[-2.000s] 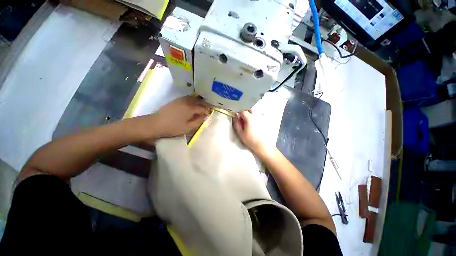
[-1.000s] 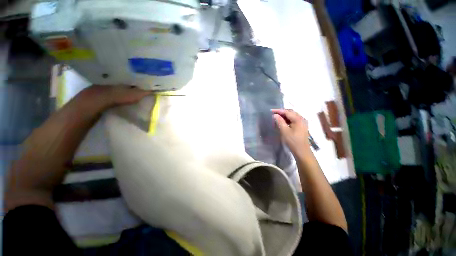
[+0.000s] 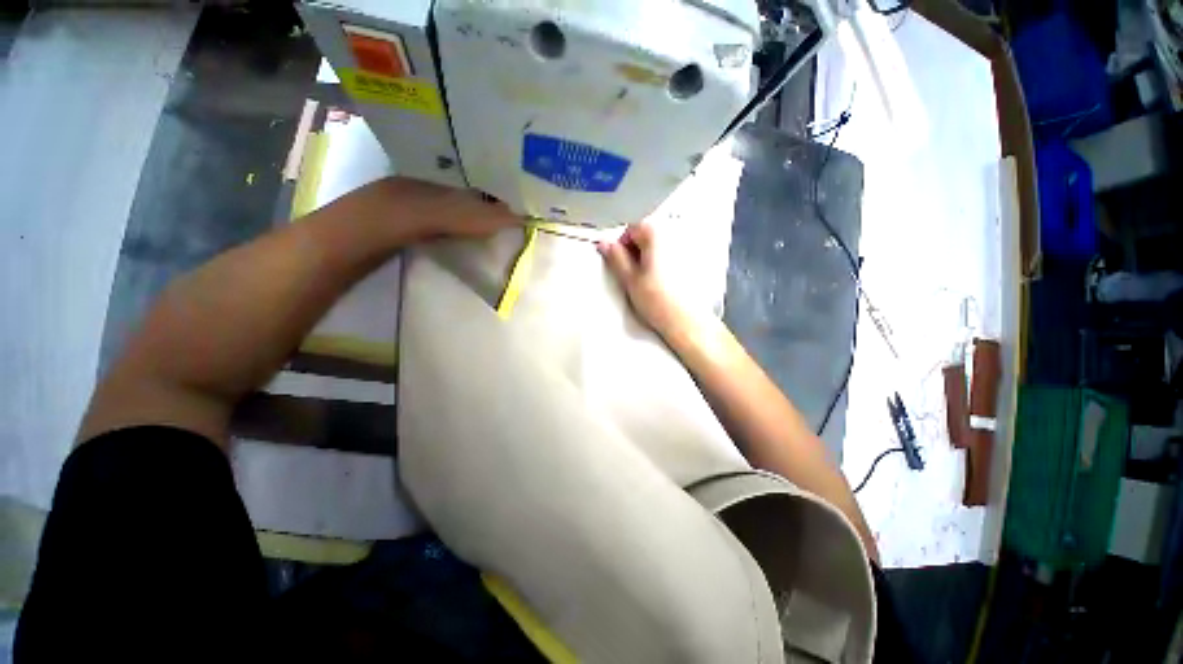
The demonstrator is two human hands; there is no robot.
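Note:
A large beige bag body (image 3: pixel 545 428) hangs from under the white sewing machine head (image 3: pixel 584 91) down over my lap, its round mouth open at lower right. A yellow strip (image 3: pixel 518 275) runs along its seam near the head. My left hand (image 3: pixel 461 212) lies at the bag's upper left edge, its fingertips hidden under the head. My right hand (image 3: pixel 632 260) pinches the bag's upper right edge just below the head. The needle is hidden behind the head.
A dark bed plate (image 3: pixel 798 260) lies right of the bag, with a thin black cable over it. Black thread snips (image 3: pixel 904 431), a thin pointed tool (image 3: pixel 878 315) and red-brown pieces (image 3: pixel 982 379) lie on the white table at right. A green bin (image 3: pixel 1066 474) stands beyond the table edge.
My right hand was off the bag over the dark plate one second ago and is back at its upper edge. My left hand stays by the head. The camera view has shifted.

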